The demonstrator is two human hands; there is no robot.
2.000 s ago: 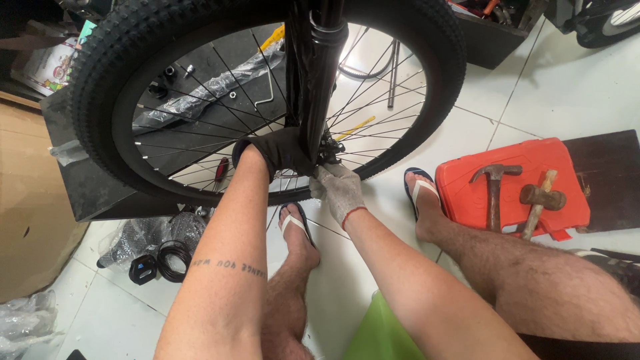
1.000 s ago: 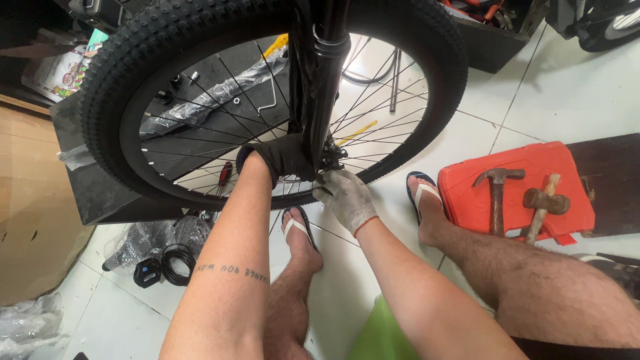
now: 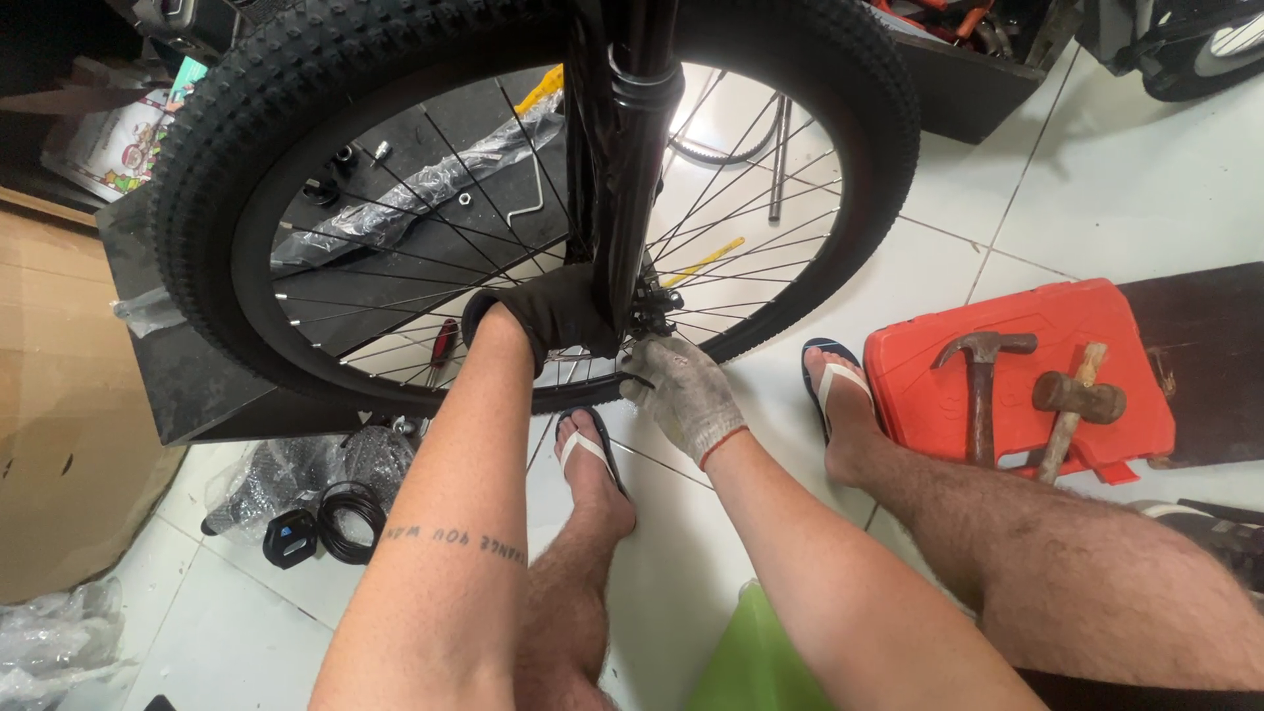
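Note:
A bicycle wheel with a knobbly black tire [image 3: 882,109] stands upright in a black suspension fork [image 3: 632,168]. My left hand [image 3: 553,306], in a black glove, is at the lower end of the fork on the left side of the hub [image 3: 652,306]; its fingers are hidden behind the fork leg. Just below the hub on the right is my right hand [image 3: 681,385] in a grey-white knit glove. A thin dark rod-like piece, perhaps a hex key, shows between its bent fingers.
A claw hammer [image 3: 980,395] and a mallet [image 3: 1076,400] lie on a red plastic case [image 3: 918,380] at right. Behind the wheel, a black board [image 3: 188,365] holds a hex key [image 3: 533,193] and a plastic-wrapped part. A coiled black cable [image 3: 351,521] lies on the floor at left.
My right hand has shifted a little at the hub, and the dark thin piece now shows at its fingers. My left hand stays by the fork end.

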